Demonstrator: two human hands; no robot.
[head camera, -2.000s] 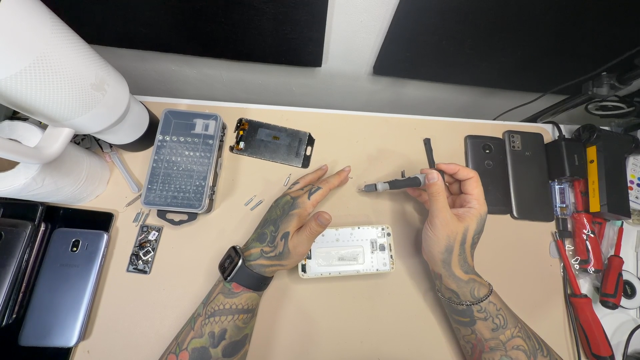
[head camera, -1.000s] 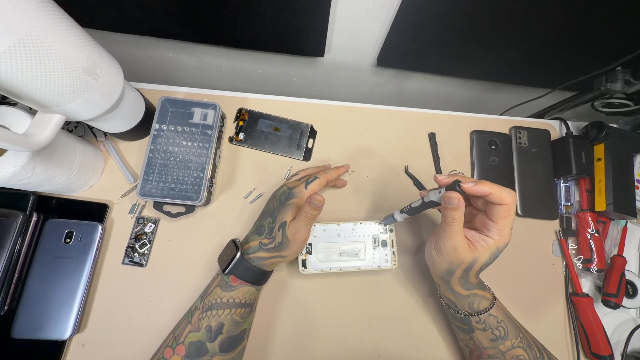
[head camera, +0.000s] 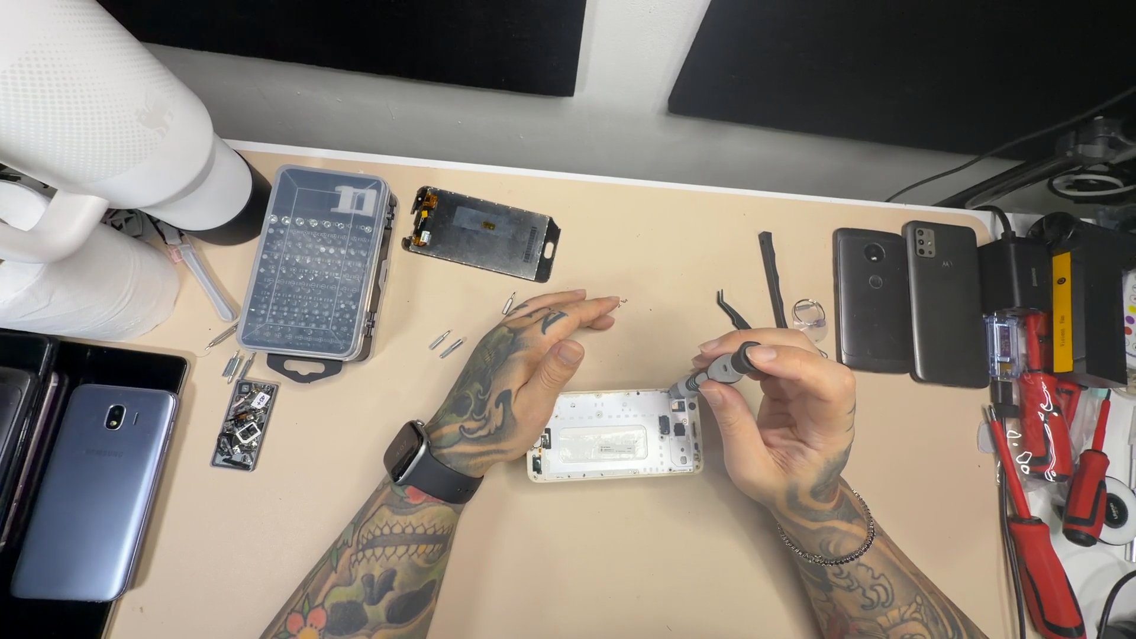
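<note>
My right hand (head camera: 781, 408) holds a grey and black precision screwdriver (head camera: 721, 368), its tip end at the upper right corner of a white smartphone frame (head camera: 612, 437) lying flat on the table. The tip itself is too small to make out. My left hand (head camera: 524, 382) rests over the frame's left end, fingers spread and pointing right, with nothing held. Tiny screws (head camera: 624, 301) lie by its fingertips. Loose screwdriver bits (head camera: 445, 343) lie left of that hand. Beyond it is a detached phone display assembly (head camera: 481, 232).
At the left are a bit case (head camera: 315, 262), a small parts tray (head camera: 244, 424) and a blue-grey phone (head camera: 95, 491). Curved tweezers (head camera: 732, 311) and a black pry tool (head camera: 771, 280) lie beyond my right hand. Dark phones (head camera: 946, 302) and red-handled screwdrivers (head camera: 1047, 577) occupy the right side.
The screwdriver, held away from the frame two seconds ago, has come down to the frame's upper right corner and now stands more upright. My left hand stays beside the frame.
</note>
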